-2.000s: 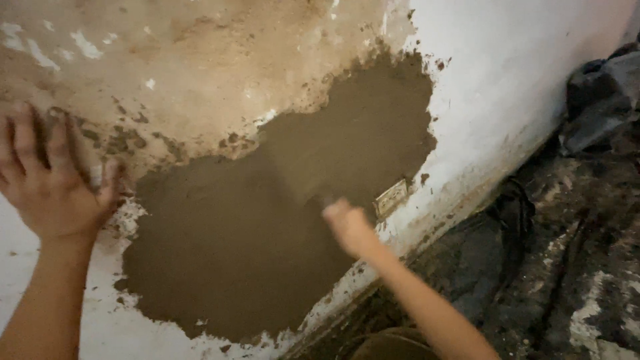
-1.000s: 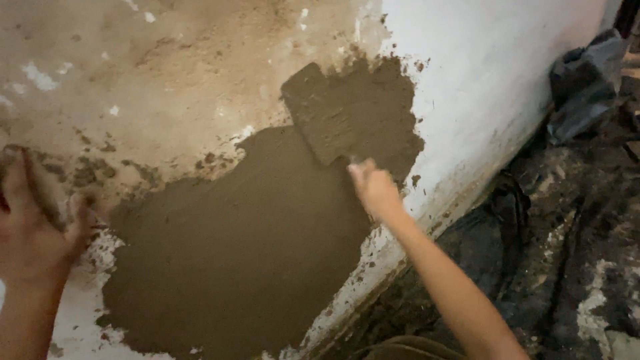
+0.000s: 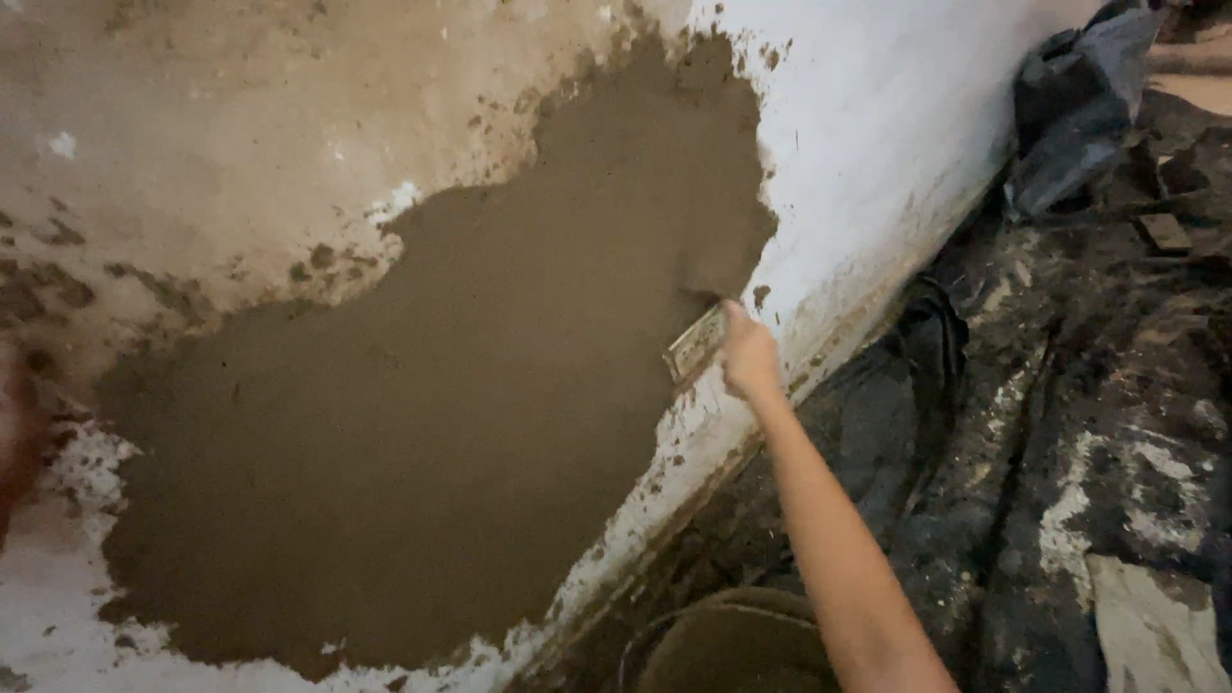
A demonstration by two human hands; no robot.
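Observation:
My right hand (image 3: 751,354) grips a plastering trowel (image 3: 707,289) at the right side of a large patch of wet grey-brown mortar (image 3: 433,385); motion blur hides most of the blade. Just beside the hand, a small rectangular wall box or plate (image 3: 695,344) sits at the patch's edge. At the far left edge, only a dark, blurred part of my left hand (image 3: 19,433) shows by the wall, its fingers unclear. Old tan plaster (image 3: 289,115) lies above the mortar, and white wall (image 3: 866,125) lies to its right.
A bucket (image 3: 736,640) stands at the bottom, partly behind my right forearm. Stained dark sheeting (image 3: 1011,462) covers the floor along the wall's base. Crumpled dark plastic (image 3: 1078,115) lies at upper right, near a small flat block (image 3: 1165,233).
My right hand has moved down the patch from its upper right part with the trowel. The mortar where the blade was looks smoother. My left hand has mostly left the view, which has shifted.

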